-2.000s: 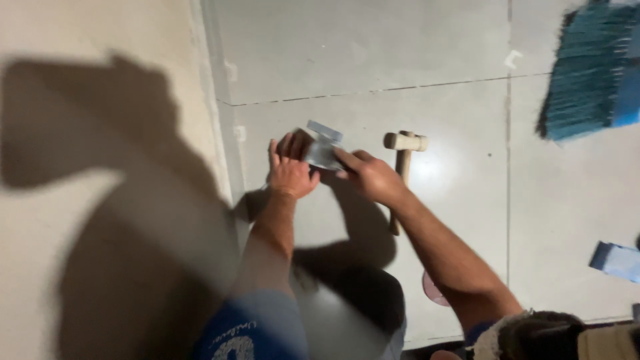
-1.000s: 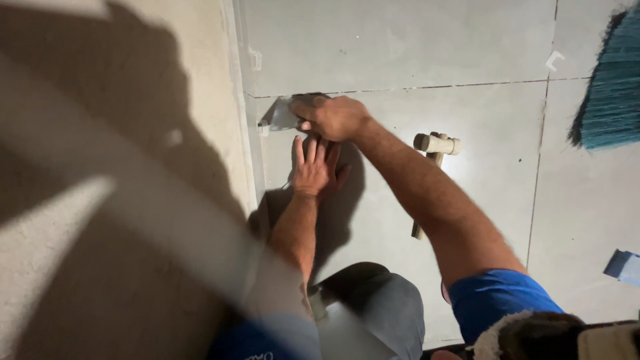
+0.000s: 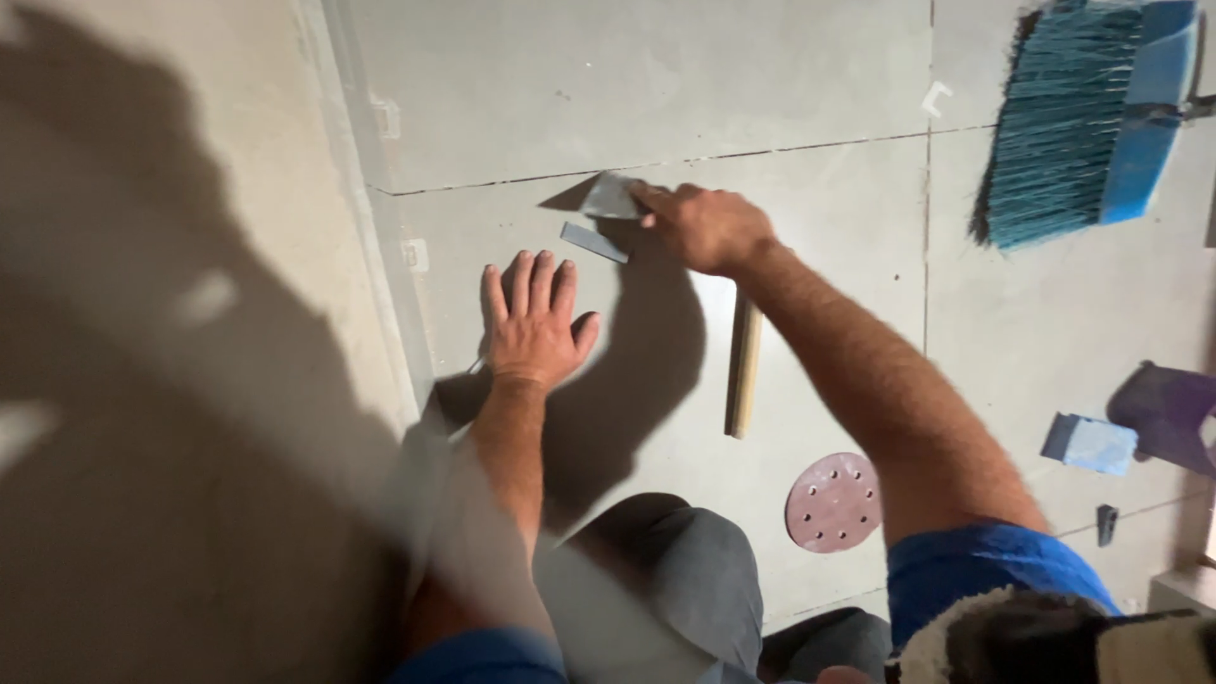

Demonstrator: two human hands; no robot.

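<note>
My right hand (image 3: 714, 228) grips a putty knife (image 3: 610, 197), its wide metal blade touching or just over the floor tile (image 3: 817, 228) beside a dark joint line (image 3: 532, 179). Flat on the same tile, with its fingers spread, rests my left hand (image 3: 537, 323), which holds nothing. A thin grey strip (image 3: 595, 243) lies between the blade and my left fingertips. Under my right forearm shows the wooden handle (image 3: 746, 366) of a mallet; the arm hides its head.
A broom with teal bristles (image 3: 1059, 123) lies at the upper right. Below it are a blue block (image 3: 1092, 444) and a small dark wedge (image 3: 1106, 524). A round sanding disc (image 3: 834, 503) lies near my knee. The wall (image 3: 285, 190) runs along the left.
My right hand has moved the putty knife away from the wall, rightward along the joint. One second ago my left hand was close beside it; now the two are apart.
</note>
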